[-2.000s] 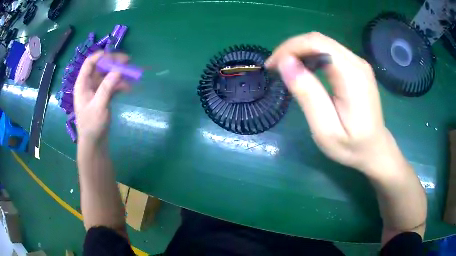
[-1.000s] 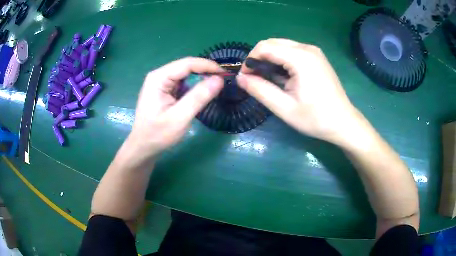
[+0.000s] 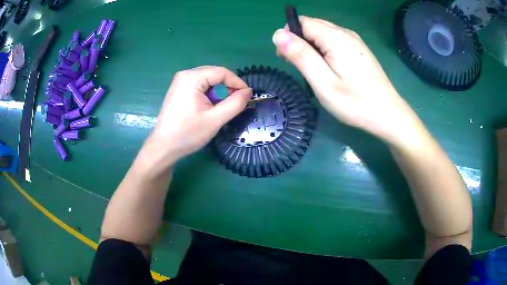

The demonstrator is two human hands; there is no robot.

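A round black ribbed housing (image 3: pixel 267 158) lies on the green bench in front of me, with a shiny inner plate and a thin pale strip in its centre. My left hand (image 3: pixel 203 106) holds a purple battery cell (image 3: pixel 218 93), its greenish end showing, over the housing's upper left edge. The thumb and index fingertips meet at the strip's left end; what they pinch is hidden. My right hand (image 3: pixel 333 72) is raised to the right above the housing and holds a slim black tool (image 3: pixel 293 21) upright, away from the housing.
A pile of purple cells (image 3: pixel 75 89) lies at the left, beside a long dark strip (image 3: pixel 28 117). Pink and blue items (image 3: pixel 12 69) are at the far left. Another ribbed housing (image 3: pixel 439 44) is at the upper right. A cardboard box (image 3: pixel 501 183) stands at the right edge.
My left hand has brought the purple cell from near the pile to the housing. My right hand has lifted away from the housing with the black tool. The housing looks turned and sits slightly lower.
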